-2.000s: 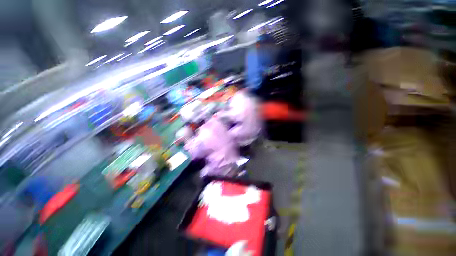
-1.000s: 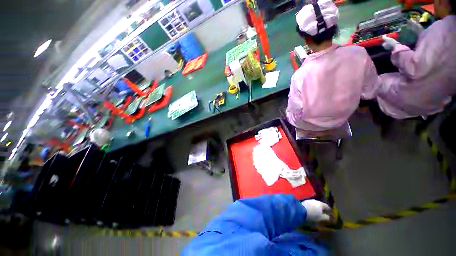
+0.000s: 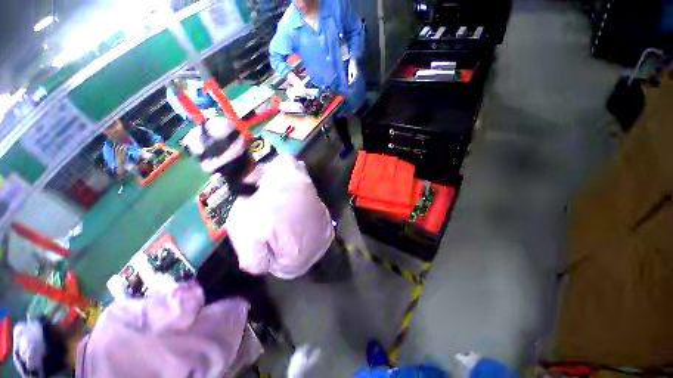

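My left hand [image 3: 302, 362], in a white glove, is at the bottom edge, blurred and partly cut off. My right hand [image 3: 466, 360], also in a white glove with a blue sleeve beside it, is small and cut off by the bottom edge. I cannot make out the fingers or anything held. Ahead, a black tote [image 3: 395, 230] stands on the floor with a stack of red-orange trays [image 3: 382, 182] on it. A green circuit board [image 3: 421, 204] lies beside the stack on a red surface.
Two seated people in pink [image 3: 284, 221] work at the green bench [image 3: 122, 221] on the left. A person in blue [image 3: 317, 44] stands at its far end. Black totes [image 3: 417, 118] line the aisle. Yellow-black floor tape [image 3: 409, 310] runs ahead; brown cardboard [image 3: 620, 258] is at right.
The view has swung right, from the bench and red-lined tote with white cloths to the aisle. That tote is out of view. The blue sleeve is now much lower in the picture.
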